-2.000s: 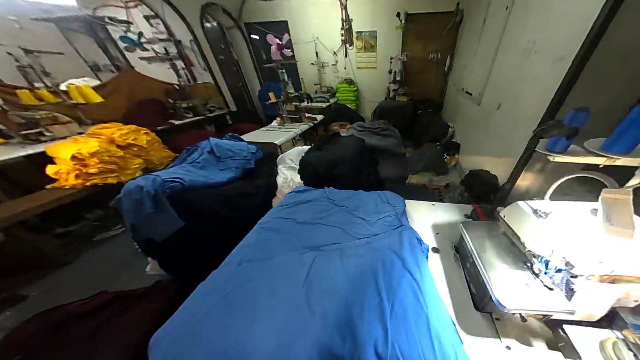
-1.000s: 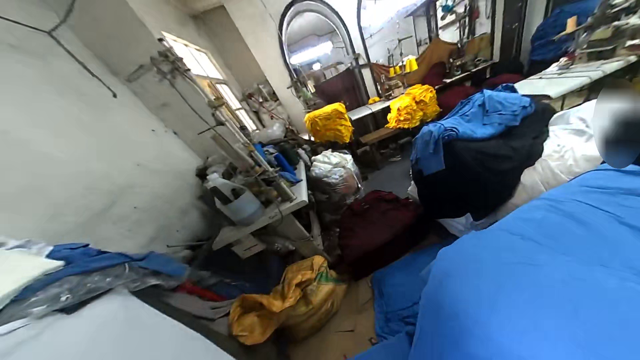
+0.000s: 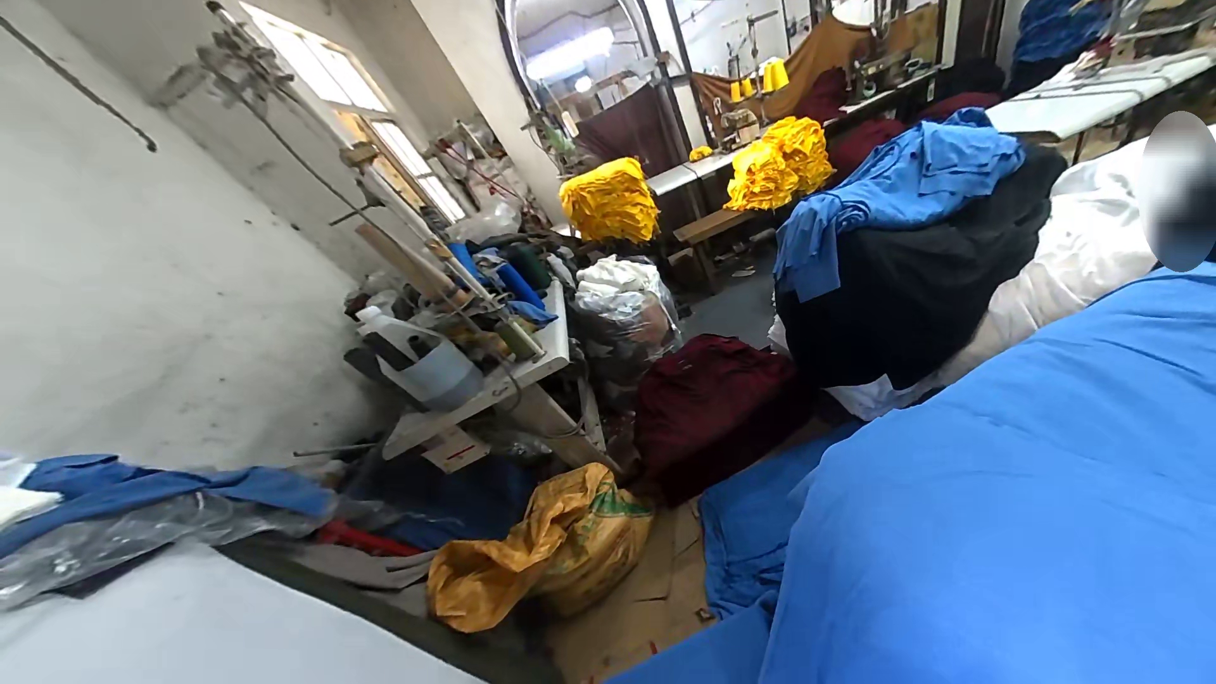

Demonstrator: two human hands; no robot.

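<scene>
Neither my left hand nor my right hand shows in the head view. Blue fabric (image 3: 1007,494) fills the right side close to me, and more blue cloth (image 3: 750,532) lies on the floor against it. Beyond it a blue garment (image 3: 912,180) rests on a black cloth heap (image 3: 893,294), beside white fabric (image 3: 1073,237). A dark red cloth pile (image 3: 712,408) sits on the floor near the middle. In front of it slumps a yellow woven sack (image 3: 560,541). A blurred patch at the right edge hides part of the scene.
A white-topped table (image 3: 494,380) holds a cut plastic jug (image 3: 423,361) and thread cones. Bundles of yellow cloth (image 3: 608,201) stand behind. At lower left are a white surface (image 3: 199,617) and plastic-wrapped cloth (image 3: 171,532). A wooden bench (image 3: 717,223) is farther back.
The view has swung far to the left from the blue-covered table and the metal box beside it. The yellow sack and dark red pile remain in place since the previous frame.
</scene>
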